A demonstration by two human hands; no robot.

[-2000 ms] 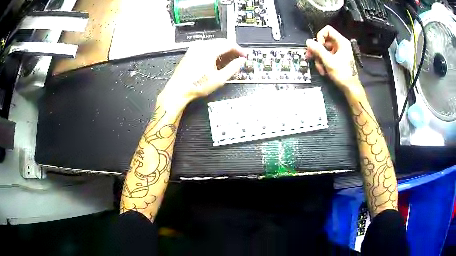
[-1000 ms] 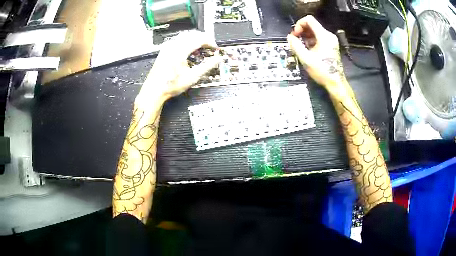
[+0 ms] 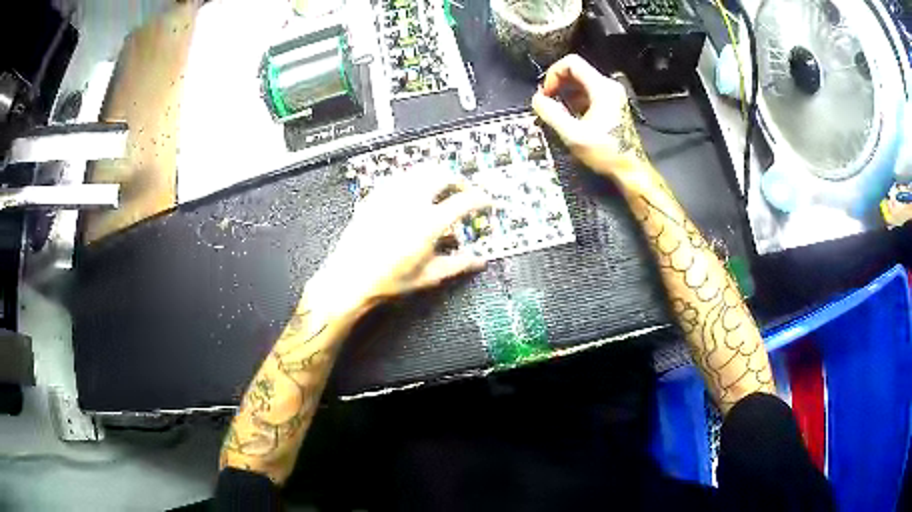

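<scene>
Two PCB panels lie edge to edge on the black ridged mat, component sides up: a rear panel [image 3: 500, 143] and a front panel [image 3: 535, 215]. My left hand [image 3: 405, 225] lies over the left part of the front panel, gripping it with curled fingers and thumb; the hand hides the panel's left end. My right hand [image 3: 590, 112] is raised behind the panels' right end, thumb and forefinger pinched on a thin dark tool that is mostly hidden. A dark piece with a cable shows behind that hand; I cannot tell whether they join.
A solder spool [image 3: 308, 78] and another PCB panel [image 3: 415, 45] stand at the back. A round cup [image 3: 537, 28] and the black soldering station [image 3: 655, 50] are behind my right hand. A fan [image 3: 815, 90] is at right, a blue bin [image 3: 870, 360] lower right, metal rails [image 3: 70, 170] left.
The front panel has turned from pale side up to component side up and now meets the rear one. My left hand has moved from the rear panel onto it. The view has shifted.
</scene>
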